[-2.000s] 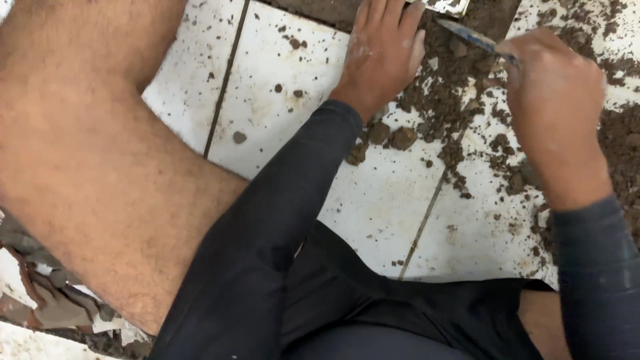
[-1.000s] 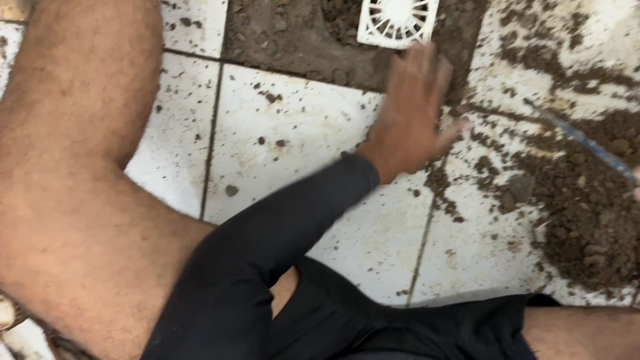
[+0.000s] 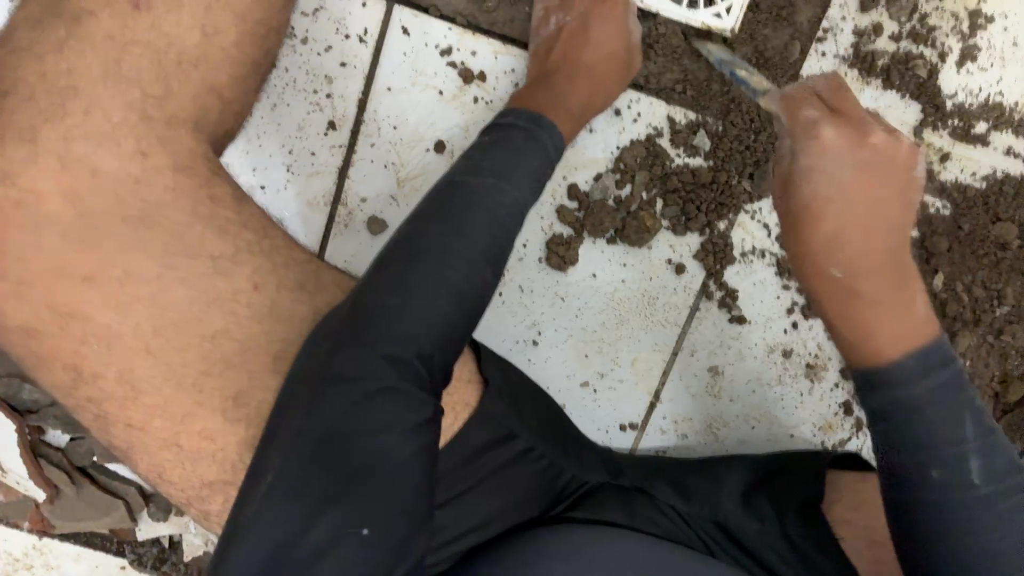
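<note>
My right hand [image 3: 848,200] grips a narrow, stained metal tool [image 3: 732,68]; its handle is hidden in my fist, and its tip lies just under the edge of a white slotted floor drain cover [image 3: 704,12]. My left hand [image 3: 584,56] reaches to the top edge over the untiled dirt strip, left of the cover. Its fingers are bent away or out of frame, so what they touch does not show. Loose brown soil [image 3: 704,184] with small stones spreads over the white tiles between my hands.
Dirty white floor tiles [image 3: 592,320] with dark joints lie before me. A larger soil heap [image 3: 976,272] is at the right edge. Broken tile and rubble pieces [image 3: 72,480] lie at the lower left, beside my bent leg [image 3: 144,240].
The tool was off to the right above the soil heap a second ago; my right hand has brought it back beside the drain cover. My left hand, spread below the cover then, has moved to its left.
</note>
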